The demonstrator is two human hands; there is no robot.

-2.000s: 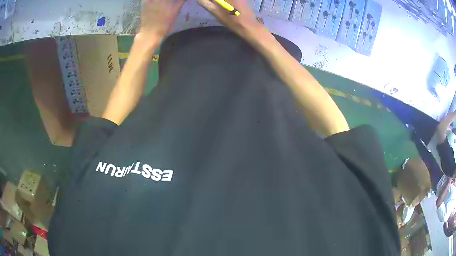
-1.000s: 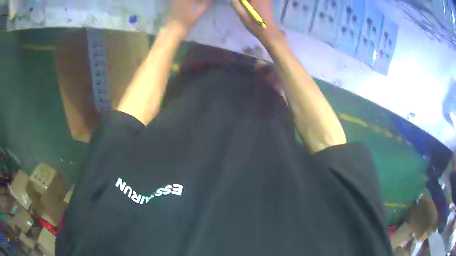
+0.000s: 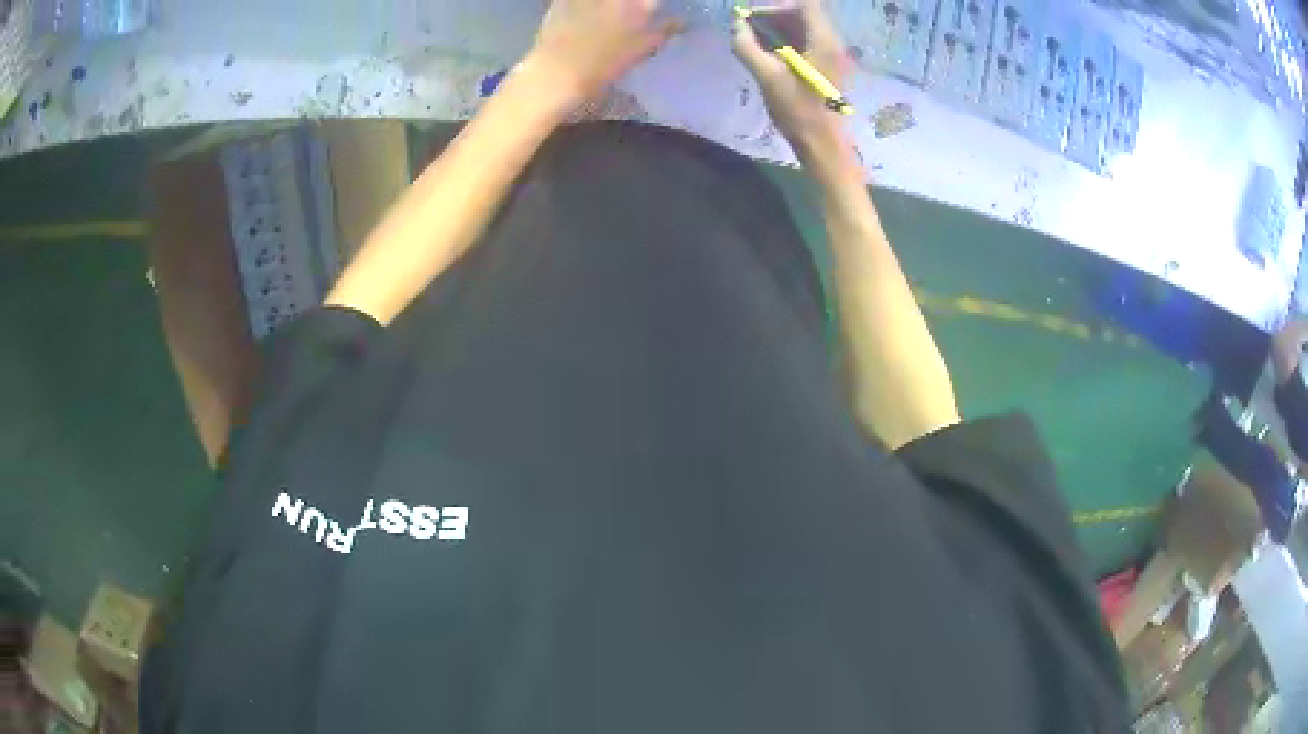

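My right hand (image 3: 793,65) is at the top edge of the view, its fingers closed around a slim yellow and black tool (image 3: 812,78), a marker or knife. My left hand (image 3: 603,43) is over the white bench, slightly blurred, fingers partly spread; I see nothing held in it. Between the hands, a pale surface at the top edge is cut off and too unclear to name. Pale blue-grey retail boxes (image 3: 1054,86) with dark pictures lie in a row on the bench, right of my right hand.
The scuffed white bench (image 3: 359,65) crosses the top. An open brown carton (image 3: 194,258) with pale boxes (image 3: 266,230) stands low at left. A single pale box (image 3: 1264,212) lies at the bench's right. Cartons (image 3: 118,625) are at lower left. Part of a person shows at the right edge.
Both hands have shifted right in the view, and the tool now shows more fully. The left hand's fingers show more. More pale boxes show in the carton at left.
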